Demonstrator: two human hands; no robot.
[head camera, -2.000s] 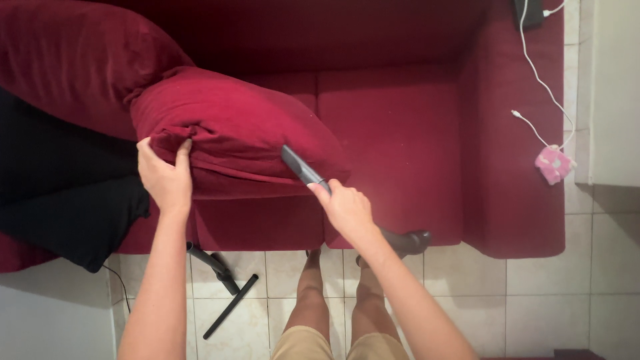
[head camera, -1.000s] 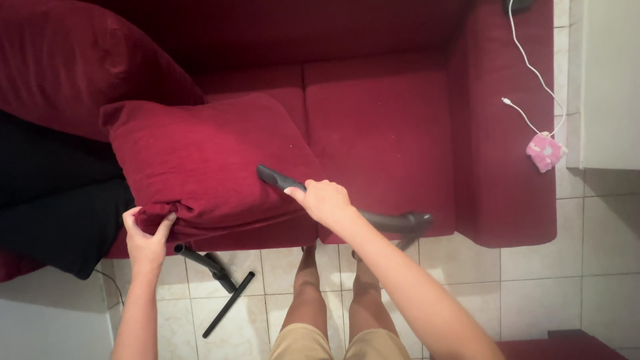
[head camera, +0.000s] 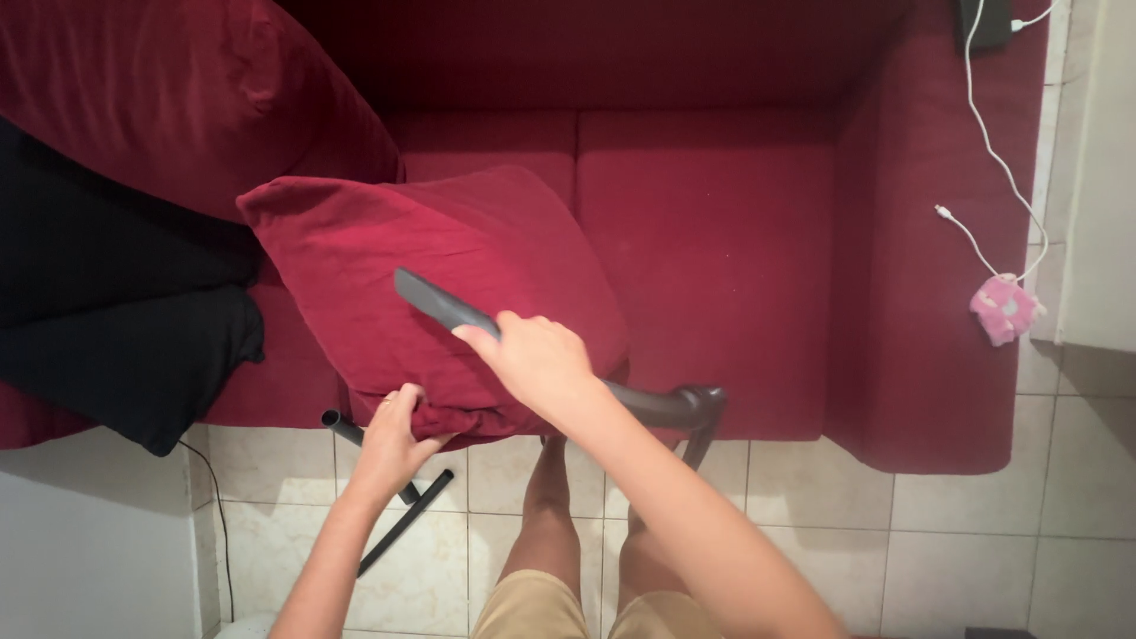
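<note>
A red fabric cushion (head camera: 461, 240) lies on the seat of the red sofa (head camera: 710, 266), left of centre. Bunched cloth at the cushion's near edge is pinched in my left hand (head camera: 399, 444). My right hand (head camera: 541, 364) is closed round a grey vacuum cleaner crevice nozzle (head camera: 439, 300), whose flat tip points up and left over the cushion's top. From behind that hand a dark vacuum hose with a bent end (head camera: 679, 406) runs right and then down. Whether the nozzle touches the cloth cannot be told.
A larger red cushion (head camera: 195, 98) and black cloth (head camera: 115, 293) are at the left. On the tiled floor lies a vacuum floor head with its tube (head camera: 404, 524). The right armrest bears a white cable (head camera: 994, 151) and a small pink plush item (head camera: 1005, 309). My legs stand against the sofa front.
The cushion has gone from bunched and tilted to lying flatter on the seat. The nozzle tip has shifted to the left over the cushion. My left hand keeps its hold at the near edge.
</note>
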